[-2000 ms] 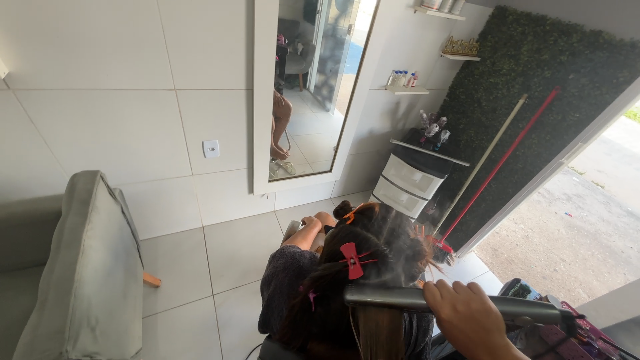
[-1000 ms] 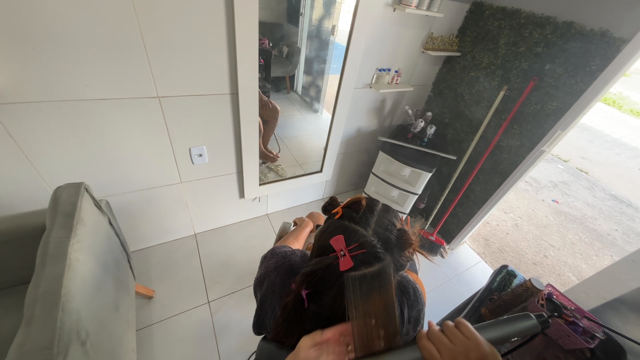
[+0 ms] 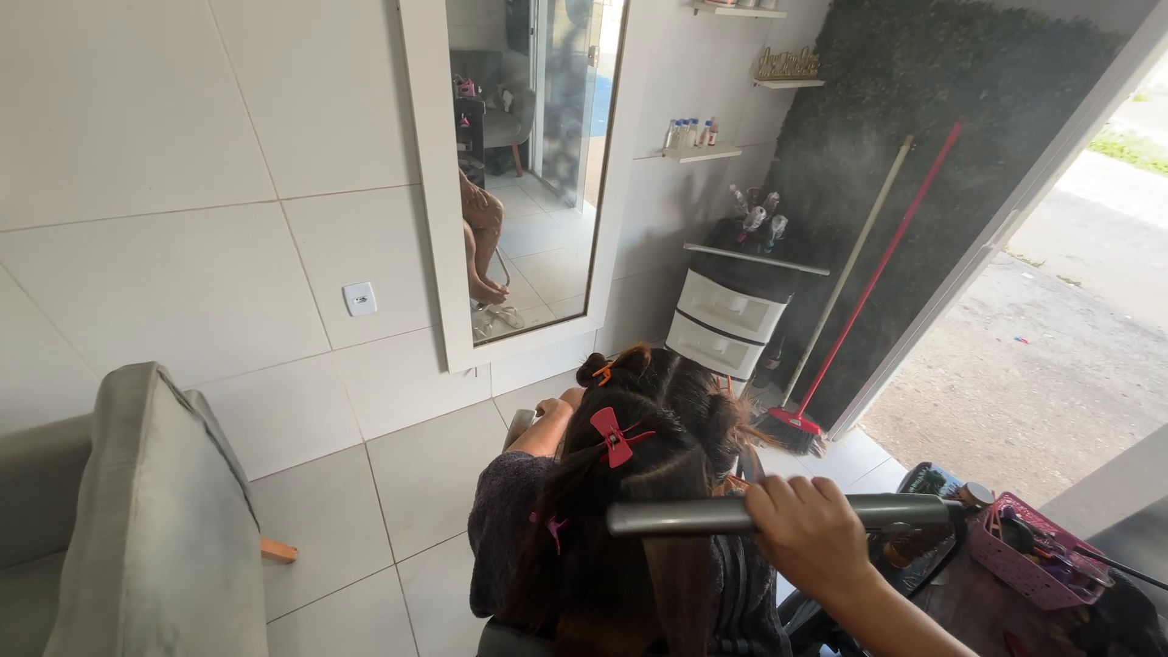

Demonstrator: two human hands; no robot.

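My right hand (image 3: 812, 529) grips a dark hair straightener (image 3: 680, 516), held level across the back of a seated person's head. Its plates lie over a straight, flat section of brown hair (image 3: 677, 579) that hangs below the tool. A red claw clip (image 3: 610, 437) holds hair above it, a purple clip (image 3: 551, 529) sits lower left, and an orange clip (image 3: 602, 372) is at a bun near the front. More hair is gathered on the right side of the head. My left hand is out of view.
A pink basket (image 3: 1040, 552) of hair tools stands at the lower right. A grey armchair (image 3: 164, 511) is on the left. Ahead are a framed mirror (image 3: 538, 182), a white drawer unit (image 3: 728, 315), a red-handled broom (image 3: 876, 274) and a doorway on the right.
The straightener was lower, near the bottom edge, one second ago and is now higher on the head. My left hand, seen then at the hair, has left the view.
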